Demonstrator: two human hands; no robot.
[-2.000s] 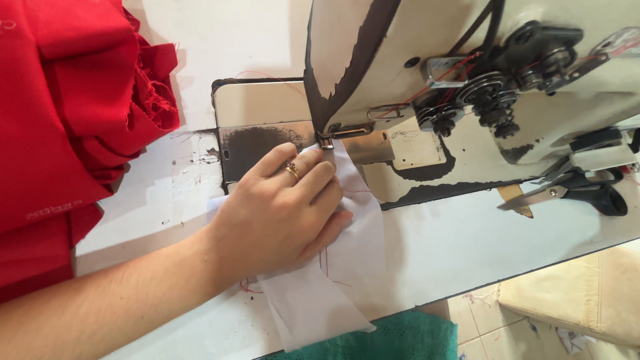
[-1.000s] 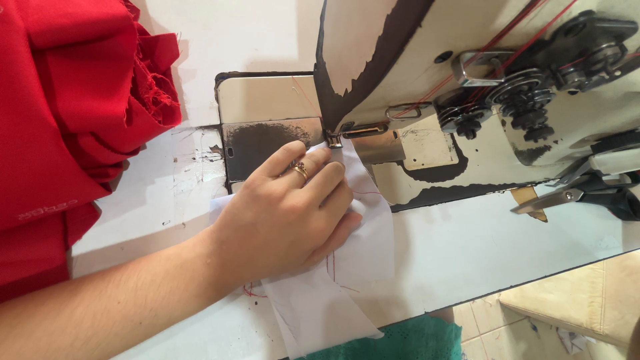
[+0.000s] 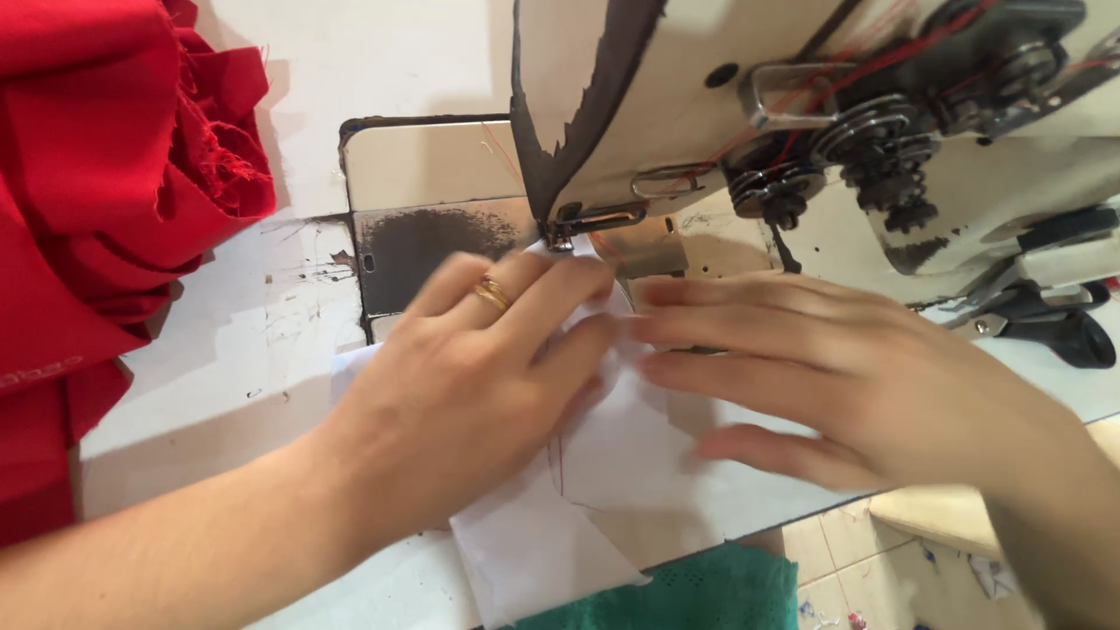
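Note:
A piece of white fabric (image 3: 534, 542) with red stitch lines lies over the table, its top end under the presser foot (image 3: 560, 241) of a sewing machine (image 3: 682, 96). My left hand (image 3: 472, 359), with a gold ring, rests on that fabric just in front of the foot, fingers bent and pressing it down. Blurred, my right hand (image 3: 787, 376) is at the fabric's right edge, fingers spread and nothing seen in its grasp. Red thread (image 3: 910, 54) runs through the machine's tension discs and guides. The needle itself cannot be made out.
Crumpled red fabric (image 3: 96, 175) with frayed edges is heaped on the left of the white table (image 3: 210, 420). Black-handled scissors (image 3: 1041, 324) lie on the right beside the machine. Green fabric (image 3: 691, 586) shows below the front edge, and a cream cushioned seat (image 3: 936, 516) at lower right.
My right hand has come into view at the right, beside the fabric. My left hand stays on the white fabric near the presser foot.

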